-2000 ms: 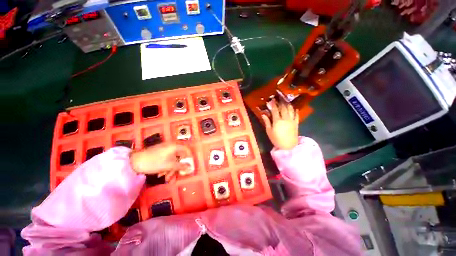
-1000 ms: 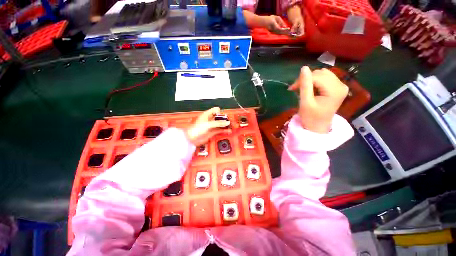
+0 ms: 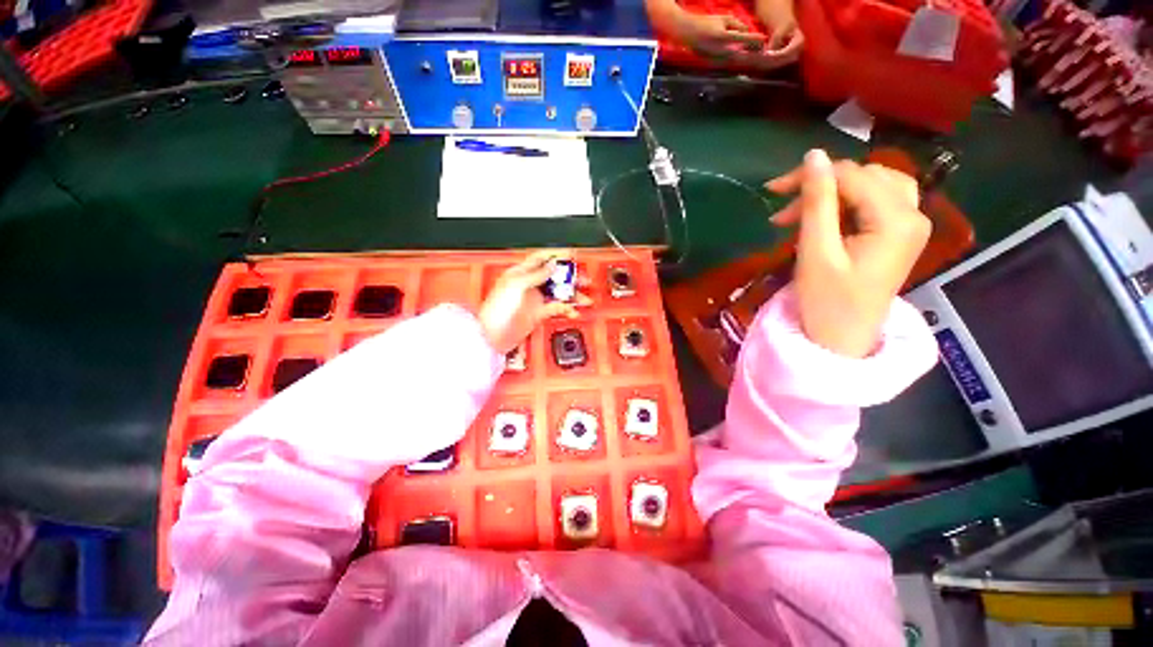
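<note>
My left hand [image 3: 516, 303] holds a watch body [image 3: 560, 279] by its edges over the top row of the red-orange parts tray [image 3: 506, 488]; its glossy face shows a bright reflection. Pale-backed units with dark round centres fill pockets on the right, with one dark-backed unit [image 3: 570, 346] among them. Black-faced units [image 3: 377, 301] lie in the left pockets, partly under my left sleeve. My right hand [image 3: 860, 240] is closed like a fist above the orange-brown fixture [image 3: 740, 303], hiding most of it and whatever it may grip.
Behind the tray are a paper sheet [image 3: 516, 190] with a blue pen, a blue controller box [image 3: 531, 114] and a grey power supply [image 3: 336, 91]. A thin clear tube [image 3: 607, 202] loops toward the fixture. A display tester [image 3: 1060, 322] stands right. Another person's hands [image 3: 740, 36] show at the top.
Since two seconds ago, my left hand has moved from a middle pocket to the top row. My right hand has risen from the fixture nest and closed. Over the last second, the held unit has tilted.
</note>
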